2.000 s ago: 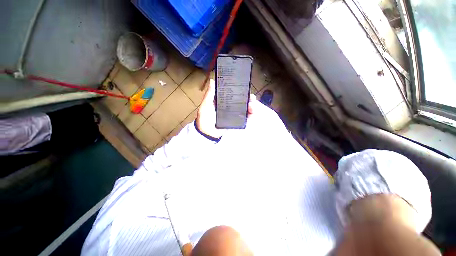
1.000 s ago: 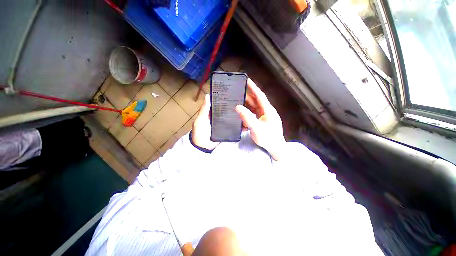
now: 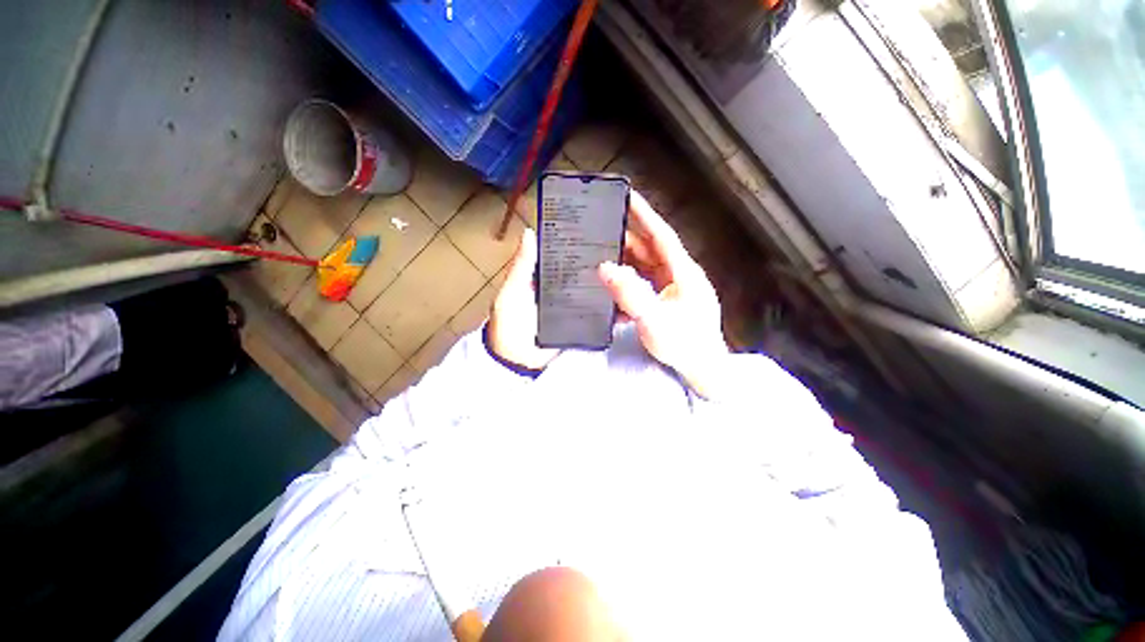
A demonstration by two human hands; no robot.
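Observation:
A smartphone (image 3: pixel 581 263) stands upright in front of me, its grey-white screen showing lines of text. My left hand (image 3: pixel 512 307) grips it from the left side and lower edge. My right hand (image 3: pixel 672 301) is at its right edge, with the thumb on or just over the screen and the fingers behind or beside the edge; the exact contact there cannot be told. A thin white cigarette (image 3: pixel 430 564) with a tan end shows at the bottom edge, next to a blurred skin-coloured shape. My white striped coat (image 3: pixel 678 502) is overexposed.
Blue crates (image 3: pixel 465 75) stand ahead, with a red pole (image 3: pixel 549 119) beside them. A dirty bucket (image 3: pixel 329 148) and an orange-blue brush head (image 3: pixel 348 267) are on the tiles. A window (image 3: pixel 1092 138) is at right, a mop head (image 3: pixel 1023 583) at lower right. Another person's sleeve (image 3: pixel 57 355) shows at left.
My right hand, blurred low at right two seconds ago, came to the phone's right side and is still there. Since one second ago the view has shifted only slightly.

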